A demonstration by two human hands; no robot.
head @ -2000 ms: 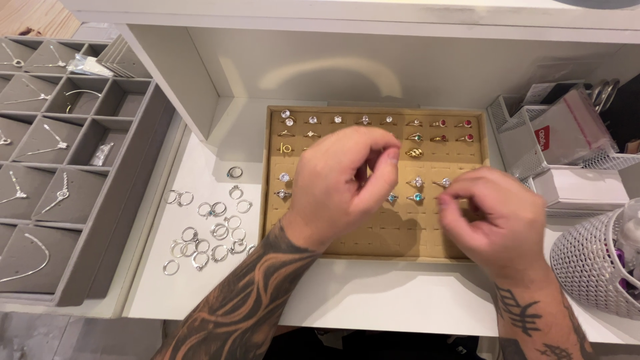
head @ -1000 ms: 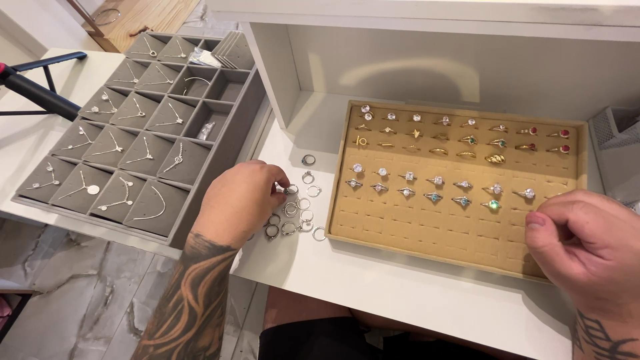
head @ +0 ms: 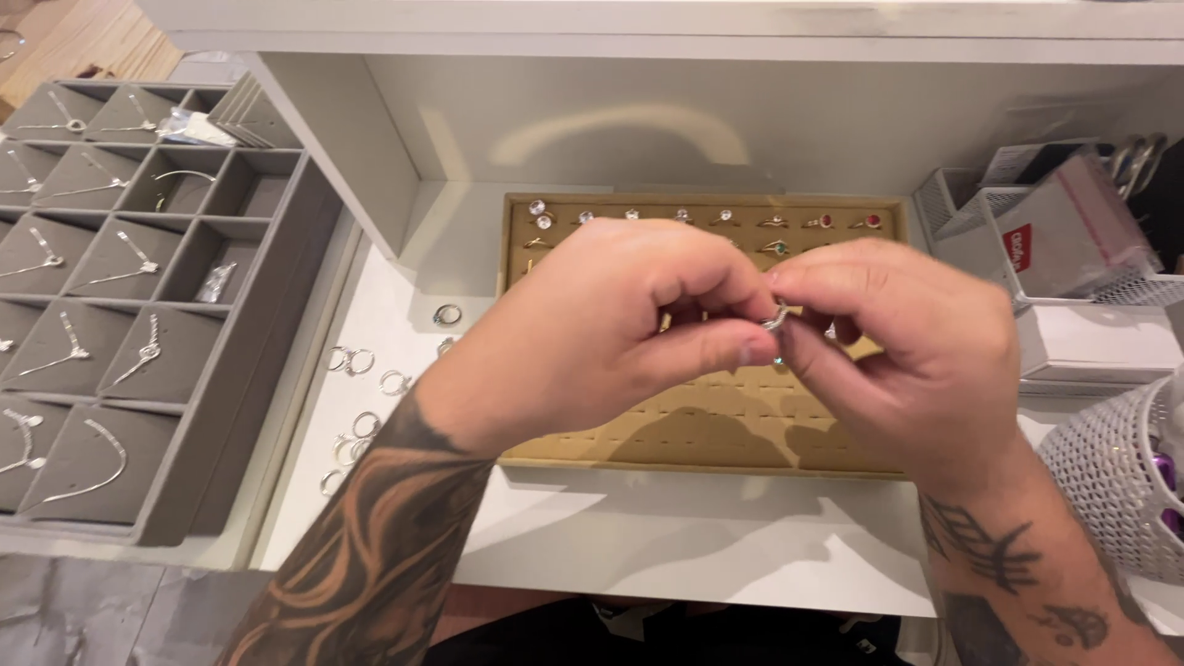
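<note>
A silver ring point(head: 775, 319) is pinched between the fingertips of my left hand point(head: 615, 333) and my right hand point(head: 902, 356), above the middle of a tan ring tray point(head: 647, 453). Gold and silver rings with clear, red and green stones stand in the tray's slots; my hands hide many of them. To the tray's left, loose silver rings point(head: 363, 359) lie on the white surface, some overlapping, partly behind my left hand and forearm.
At the left lies a grey compartment tray point(head: 171, 435) with silver necklaces on pads. On the right are a white mesh organizer point(head: 1008, 231) with packets and scissors, a white box point(head: 1091, 342) and a woven basket point(head: 1115, 462). A white shelf edge point(head: 647, 46) runs across the top.
My left hand has moved from the loose rings to above the tray and meets my right hand at a silver ring. The view has shifted to the right.
</note>
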